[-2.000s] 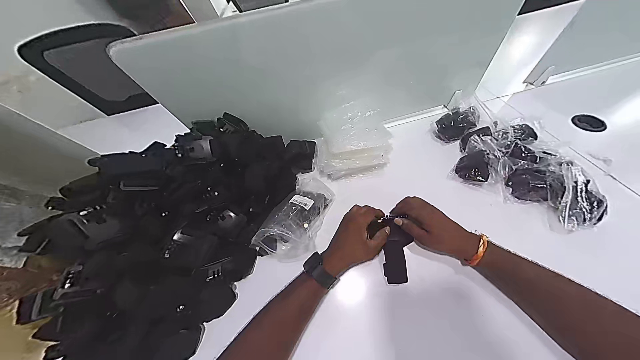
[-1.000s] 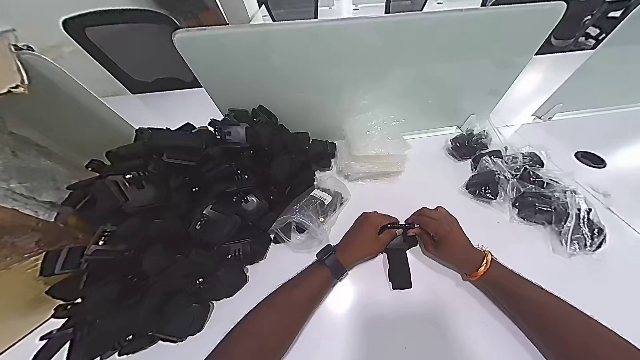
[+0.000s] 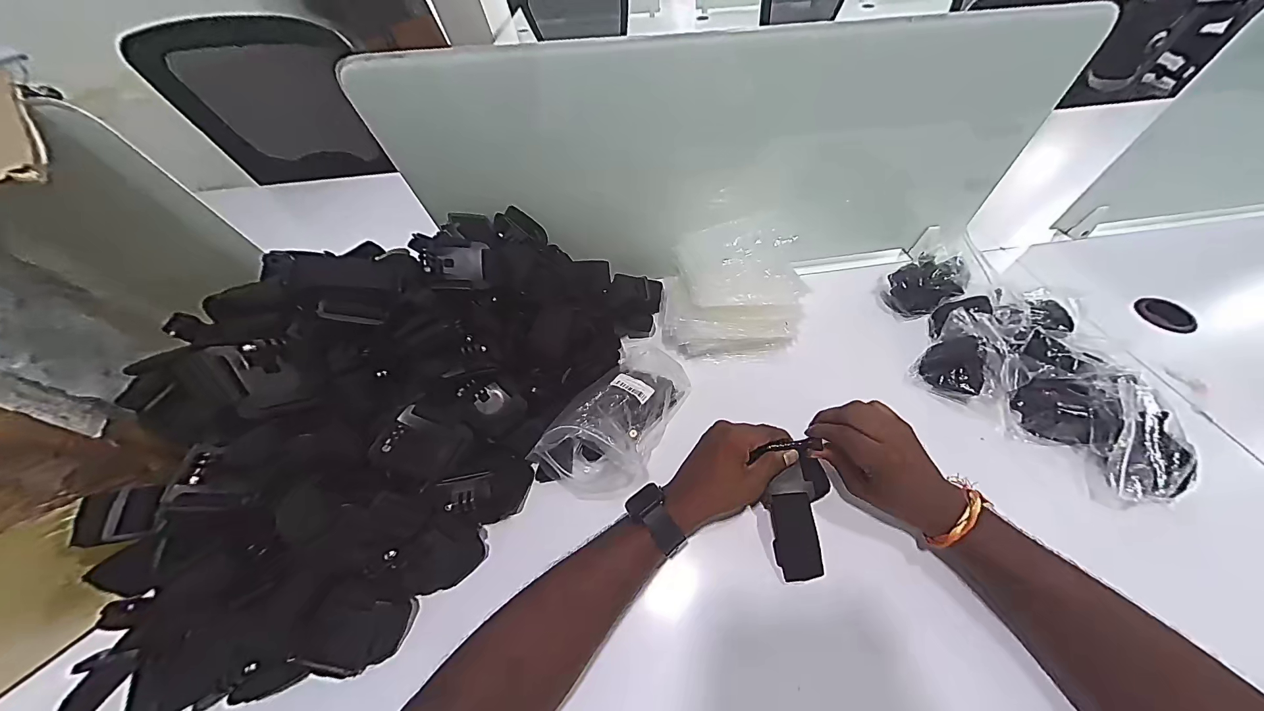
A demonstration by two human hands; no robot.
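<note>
Both hands hold a black strap mount with a wide fabric band that hangs down over the white table. My left hand pinches its upper part from the left, thumb on top. On the other side my right hand grips the same upper edge with fingertips. The fingers partly hide the piece between them. Left of my hands lies a clear plastic bag with black items and a printed label. A large heap of black strap mounts covers the left of the table.
A stack of clear plastic bags stands against the frosted divider. Several bagged black items lie at the right, near a round black grommet. At the far left edge another person's arm reaches beside the heap.
The view has shifted somewhat. Both hands stay on the strap mount, whose upper part now shows as a thin dark edge between the fingers. The other person's arm shows more at the left.
</note>
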